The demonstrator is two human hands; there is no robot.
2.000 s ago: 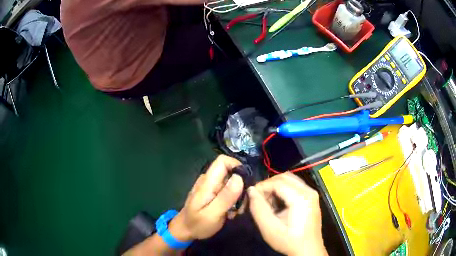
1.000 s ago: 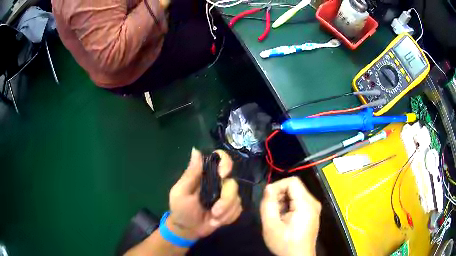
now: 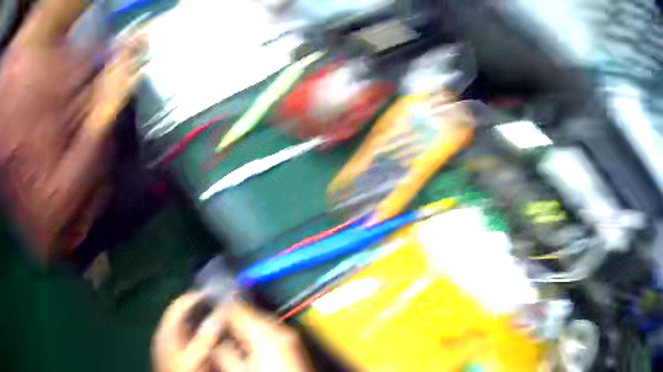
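The view is strongly blurred. My left hand is at the bottom left, cut off by the lower edge, with its fingers bent. My right hand is close beside it on the right, also cut off, fingers bent. The hands seem to touch or overlap. A dark patch shows between the left fingers, but whether it is the black cable bundle cannot be told. Both hands are in front of the near edge of the green bench.
The blue tool lies beside the yellow mat. Beyond are the multimeter, toothbrush, red tray and a light-green tool. A neighbour's arm is at the left. White clutter covers the mat's far side.
The camera has swung right and up, so the bench and mat fill more of the view. My hands now show lower and further left, closer together. The black cable bundle is no longer clearly visible.
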